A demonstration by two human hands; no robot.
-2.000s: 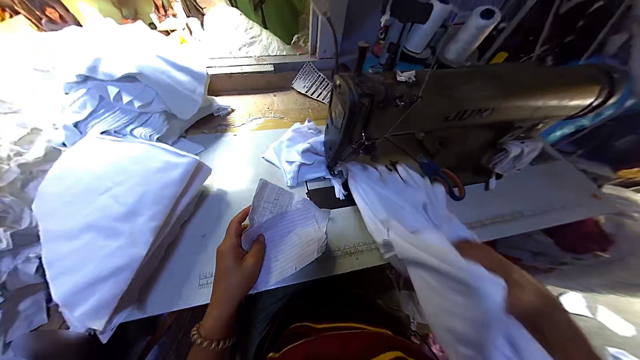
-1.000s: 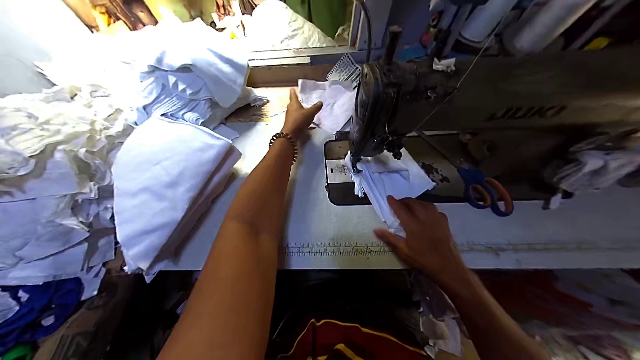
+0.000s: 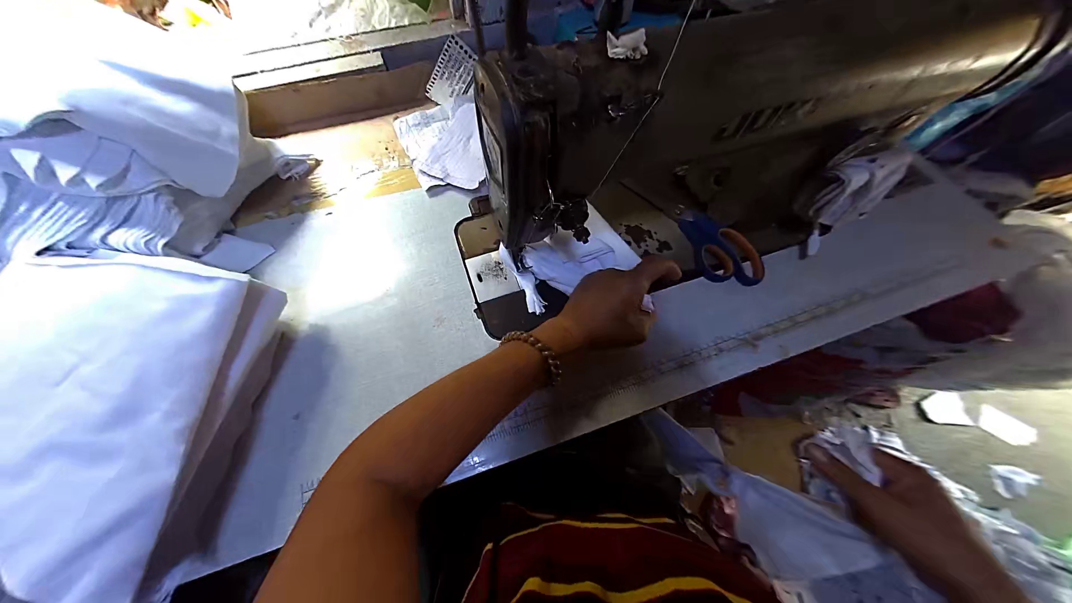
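Note:
A JUKI sewing machine (image 3: 712,126) stands on the white table. White cloth (image 3: 578,255) lies under its presser foot. My left hand (image 3: 620,301), below a beaded bracelet on the wrist, has its fingers closed on the near edge of this cloth. Down at the lower right, below the table's edge, my right hand (image 3: 904,502) is among crumpled white cloth (image 3: 846,456); its fingers are bent around some of it. Scissors with blue and orange handles (image 3: 724,251) lie against the machine's base, right of my left hand.
Stacked white cloth pieces (image 3: 109,377) cover the table's left side, with a folded pile (image 3: 92,193) behind. A creased sheet of paper (image 3: 448,142) lies behind the needle area. A cloth bundle (image 3: 858,184) sits by the machine's right part. White scraps (image 3: 1005,423) lie at lower right.
My left hand has come from the paper behind the machine to the cloth near the needle. My right hand has left that cloth and moved down to the lower right. The view has shifted.

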